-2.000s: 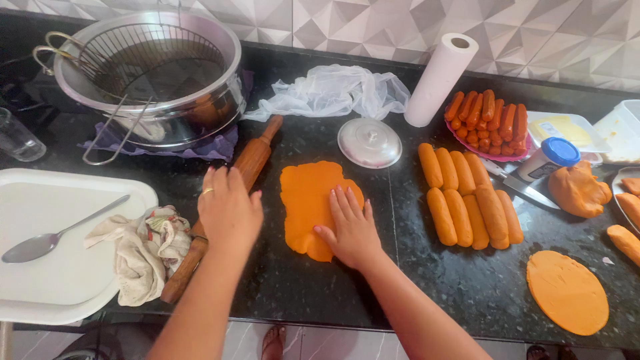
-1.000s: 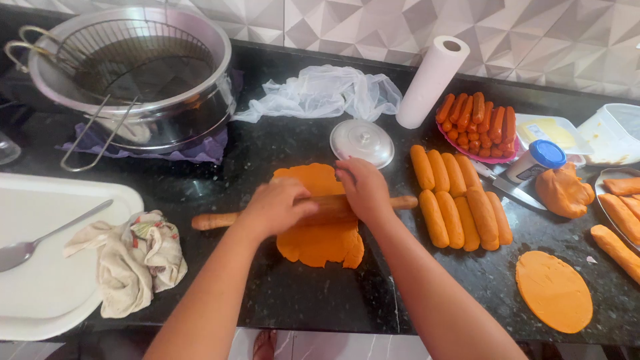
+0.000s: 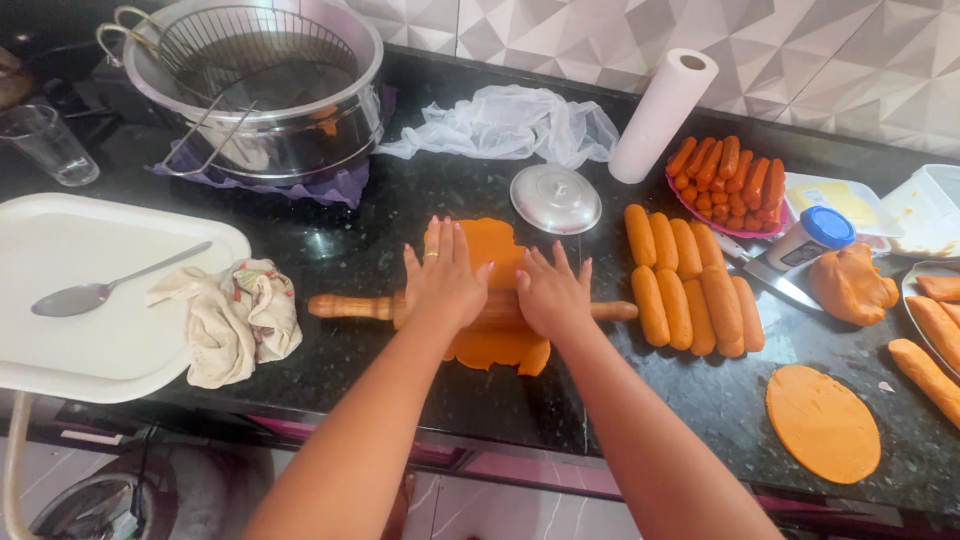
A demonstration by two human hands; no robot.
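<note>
A wooden rolling pin (image 3: 352, 307) lies crosswise over a flattened sheet of orange dough (image 3: 499, 352) on the dark stone counter. My left hand (image 3: 442, 289) rests palm down on the pin's left half, its fingers extended over the dough. Flat on the right half of the pin is my right hand (image 3: 555, 292), fingers apart. To the right of it lie two rows of orange dough rolls (image 3: 679, 307). A round metal lid (image 3: 556, 199) sits just beyond my right hand. The middle of the pin is partly hidden by my hands.
Left stand a large metal pot (image 3: 300, 135) with a wire basket, a white tray (image 3: 150, 381) with a spoon, and a crumpled cloth (image 3: 225, 322). Right are sausages (image 3: 739, 176), a paper towel roll (image 3: 664, 116), a knife (image 3: 784, 285), a dough lump (image 3: 851, 285) and a dough disc (image 3: 823, 424).
Two seconds ago my left hand held the pin beside the dough and my right hand lay on the sheet. Now both hands are on the pin across the dough, with fingers extended.
</note>
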